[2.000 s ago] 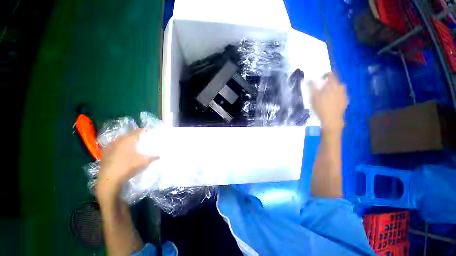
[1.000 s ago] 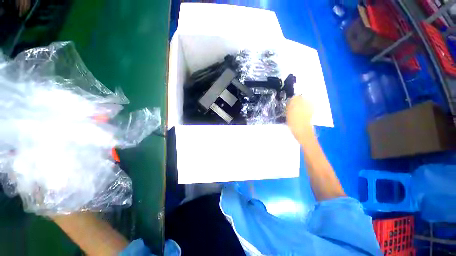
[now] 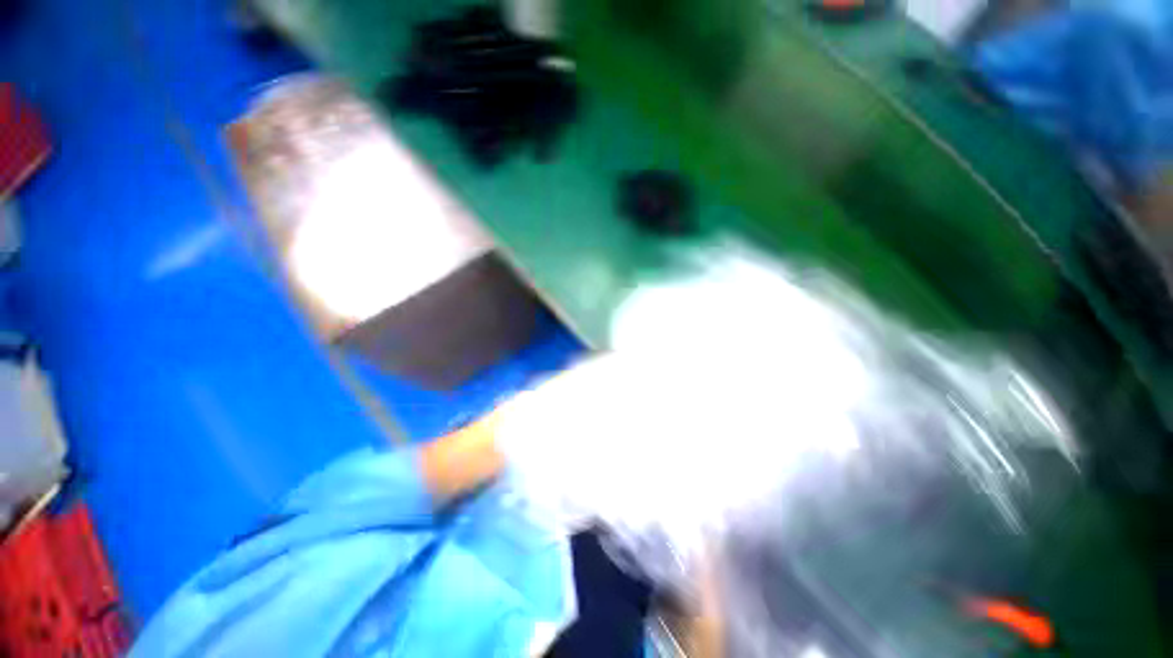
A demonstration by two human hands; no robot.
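A large crumpled sheet of clear plastic film (image 3: 849, 476) is in front of me over the green bench, partly washed out by glare. My left hand (image 3: 534, 431) reaches into its near left side; the fingers are lost in the glare, but the film bunches at the hand. Part of my right forearm shows blurred at the bottom edge below the film; the right hand is hidden. An open brown cardboard box (image 3: 444, 328) stands beside the bench, with bright, glaring contents. The orange part of the screwdriver (image 3: 1016, 621) shows at the lower right.
A heap of black parts (image 3: 482, 90) lies on the green bench (image 3: 579, 244), with a small dark round thing (image 3: 656, 202) nearer. Another person's blue sleeve (image 3: 1074, 64) is at the upper right. Red crates (image 3: 58, 585) stand on the blue floor at the lower left.
The view has swung left, and the white carton is out of view. The film is now in front of me, and my left arm reaches to it. The cardboard box has come into view.
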